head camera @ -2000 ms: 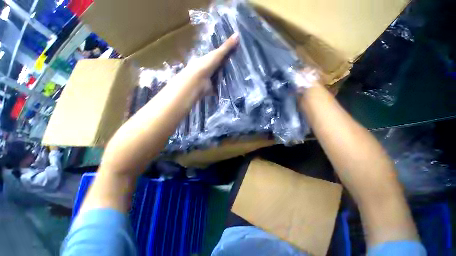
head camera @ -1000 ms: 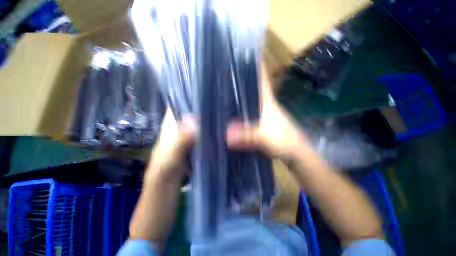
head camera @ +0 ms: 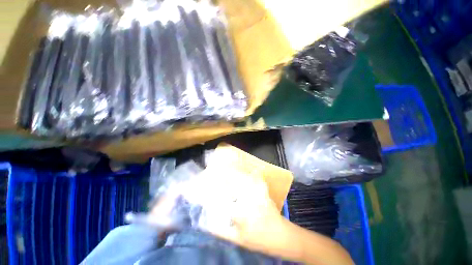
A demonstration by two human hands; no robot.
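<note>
Bagged black tubes (head camera: 139,72) lie side by side in the open carton (head camera: 171,145), under shiny wrinkled plastic. My left hand (head camera: 164,208) is low over my lap, small, blurred and partly hidden. My right hand (head camera: 235,194) is beside it, blurred and washed out by glare. Limp clear plastic (head camera: 164,173) shows at and behind the hands; whether fingers grip it is unclear. A tan cardboard pad (head camera: 277,181) lies partly behind my right hand.
A black tray (head camera: 370,155) heaped with clear bags (head camera: 321,155) is right of my lap. Below it, a blue crate (head camera: 359,207) holds black tubes. Blue crates (head camera: 62,212) stand at left. A dark lumpy packet (head camera: 326,64) lies on the green bench. Another blue crate (head camera: 411,116) is farther right.
The tube bundle held up in both hands a second ago is out of the hands. Both hands have dropped to the lap. Bagged tubes now span the carton's visible width.
</note>
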